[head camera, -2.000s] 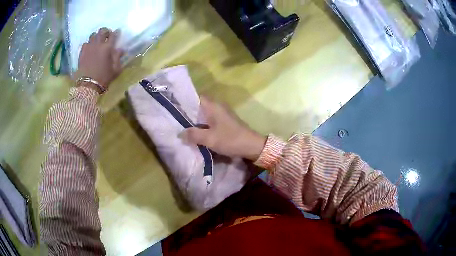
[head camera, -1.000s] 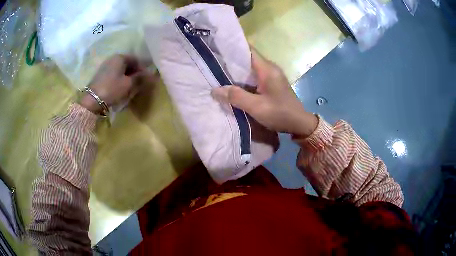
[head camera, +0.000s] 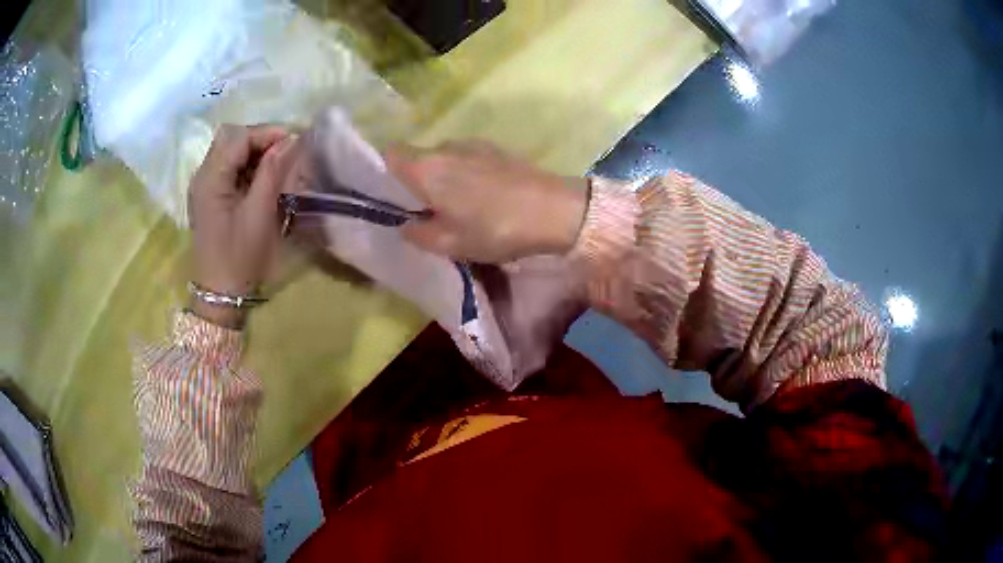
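Observation:
A pale pink zip pouch with a dark zipper is held tilted over the table's near edge. My right hand is shut on the pouch, across its zipper. My left hand is at the pouch's far left end, fingers curled and pinched; a thin clear film seems to be at its fingers, but blur hides exactly what it grips. The zipper puller hangs beside my left hand. The whitish stack of poly bags lies beyond my left hand.
Green scissors handle and crumpled clear wrapping lie at the far left. The black tape dispenser is cut off at the top. Packed pouches lie at the upper right edge, folded pouches at the lower left.
My right hand lifted the pouch off the table, then tilted it leftward to my left hand. My left hand drew back from the bag stack to the pouch's end.

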